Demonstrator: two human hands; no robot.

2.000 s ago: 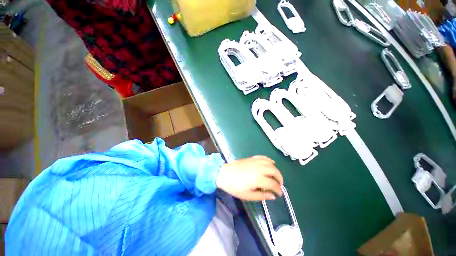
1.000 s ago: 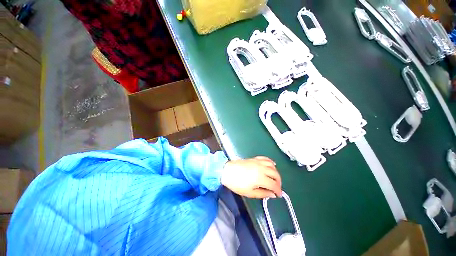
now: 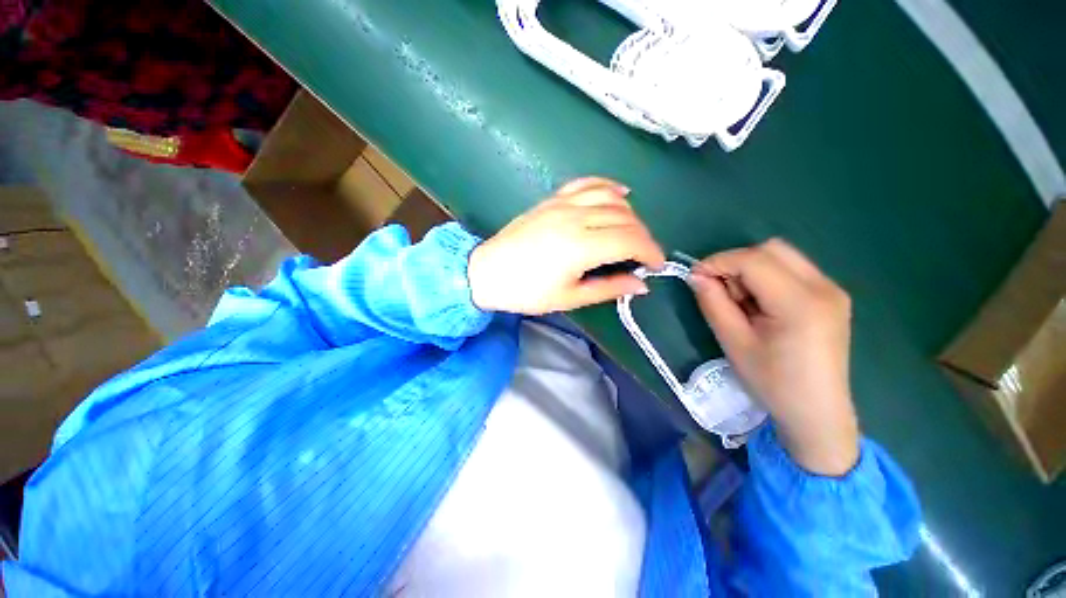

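Observation:
A white plastic frame (image 3: 660, 352) lies at the bench's near edge, its loop end pointing up and its round disc end toward me. My left hand (image 3: 569, 249) pinches the top of the loop between thumb and fingers. My right hand (image 3: 781, 333) is at the right side of the same loop end, thumb and fingertips closed together on a small pale piece at the rim. Most of that piece is hidden in the fingertips. My right wrist partly covers the disc end.
Stacked white frames (image 3: 687, 70) lie ahead on the green bench (image 3: 871, 175). An open brown box (image 3: 1020, 350) stands at the right. A white stripe (image 3: 994, 94) crosses the upper right. An open floor carton (image 3: 333, 175) is below the left bench edge.
My right hand has come into view at the loop with a small piece in its fingertips. The view has moved closer to the near frame. My left hand still holds the loop's top.

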